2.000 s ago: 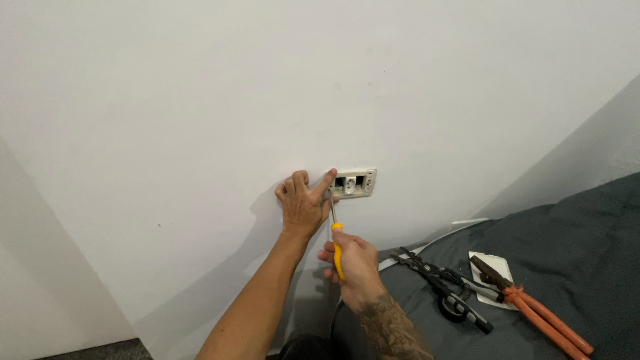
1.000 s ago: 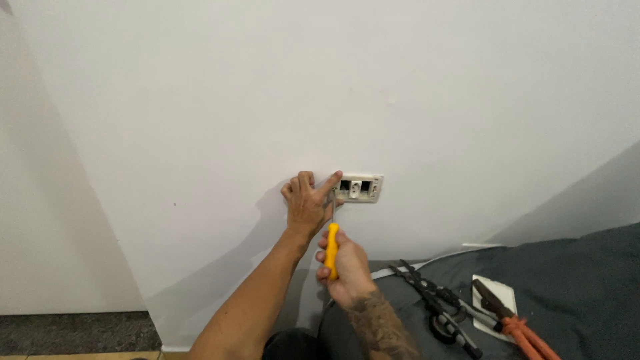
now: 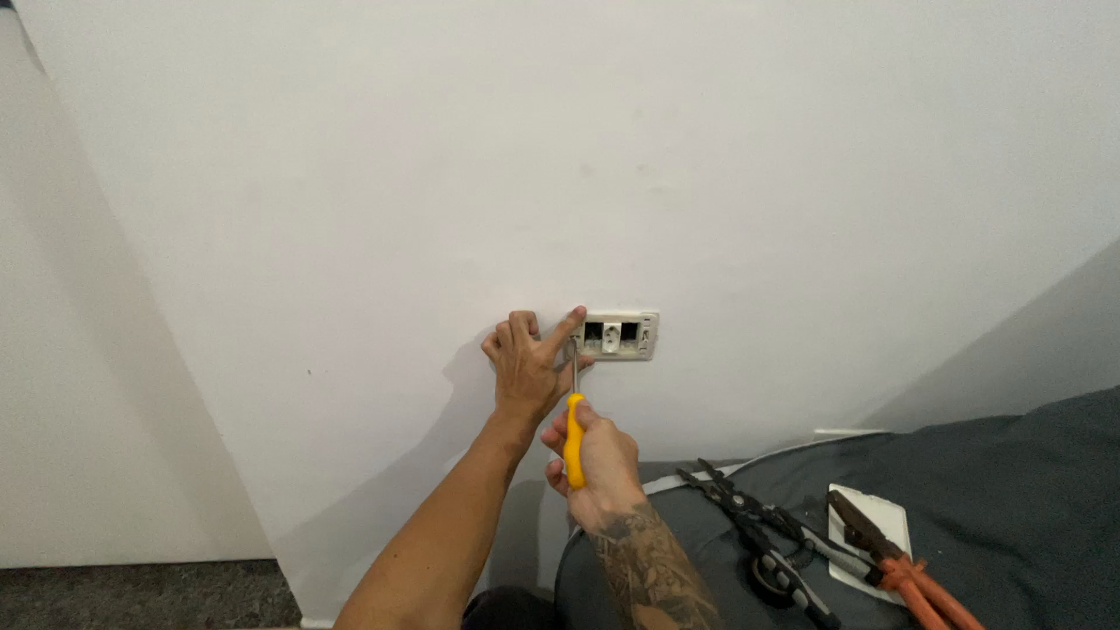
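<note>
A white wall socket frame (image 3: 649,336) sits on the wall, with one round socket module (image 3: 612,338) between two dark openings. My left hand (image 3: 529,367) presses against its left end, index finger at the top left corner and thumb along the lower edge. In my right hand (image 3: 605,459) is a screwdriver with a yellow handle (image 3: 574,442), held upright. Its shaft reaches up to the frame's left end beside my left hand; the exact seat of the tip is too small to tell.
On the dark grey cloth surface (image 3: 980,472) at the lower right lie black and grey scissors-like tools (image 3: 744,507) and orange-handled pliers (image 3: 897,560), over a white cover plate (image 3: 884,516). The white wall (image 3: 350,219) rises ahead; dark flooring (image 3: 149,595) shows at lower left.
The view has shifted somewhat. Both hands stay at the socket frame, and the right fingers have changed their hold on the yellow handle.
</note>
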